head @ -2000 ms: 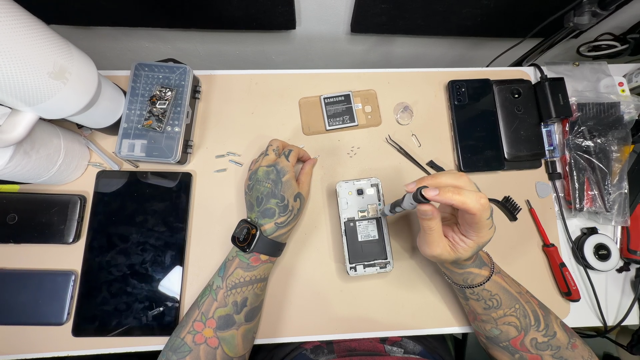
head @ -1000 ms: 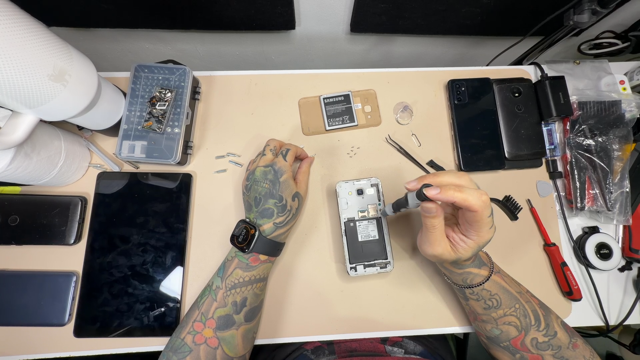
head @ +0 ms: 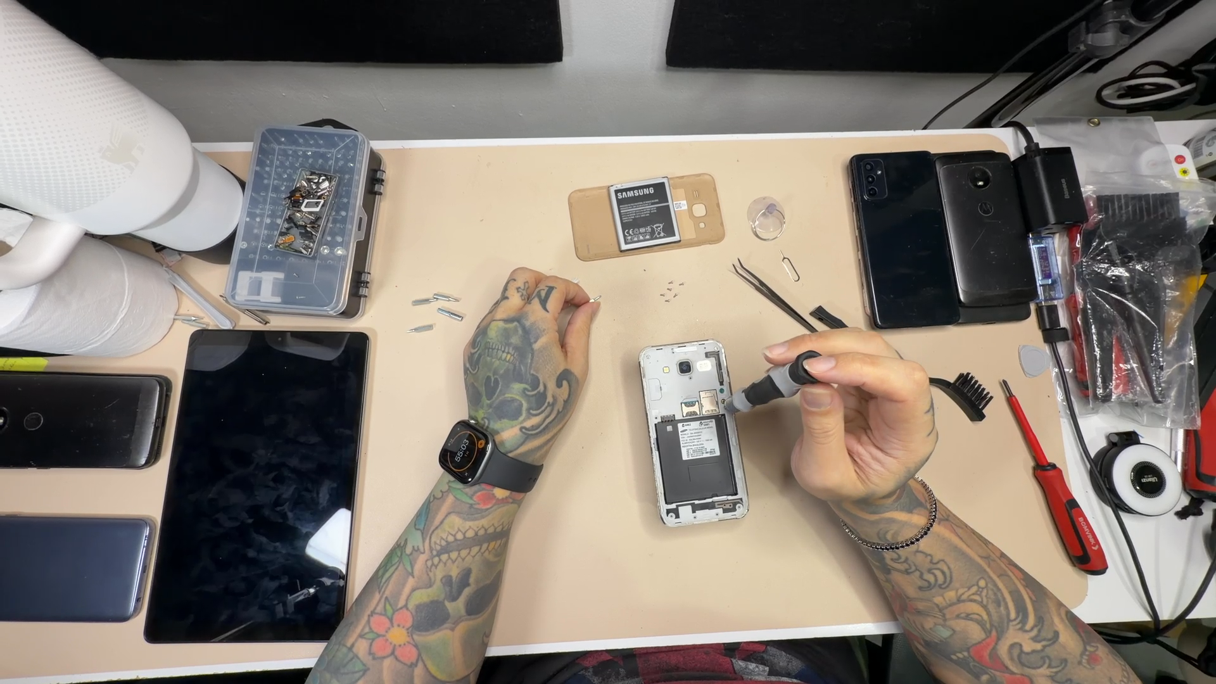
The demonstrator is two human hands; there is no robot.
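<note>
My right hand grips a grey and black precision screwdriver, its tip at the right edge of an open smartphone body. That phone lies flat, with its battery bay exposed. My left hand rests on the mat left of the phone; a small, thin metal piece shows at its fingertips, too small to identify. Beyond the hands, a Samsung battery lies on a gold phone back cover. Several tiny screws lie between cover and phone. Several screwdriver bits lie left of my left hand.
Black tweezers, a SIM eject tool and a black brush lie beyond and right of the phone. A red screwdriver is farther right. A tablet and a plastic case stand left; more phones lie back right.
</note>
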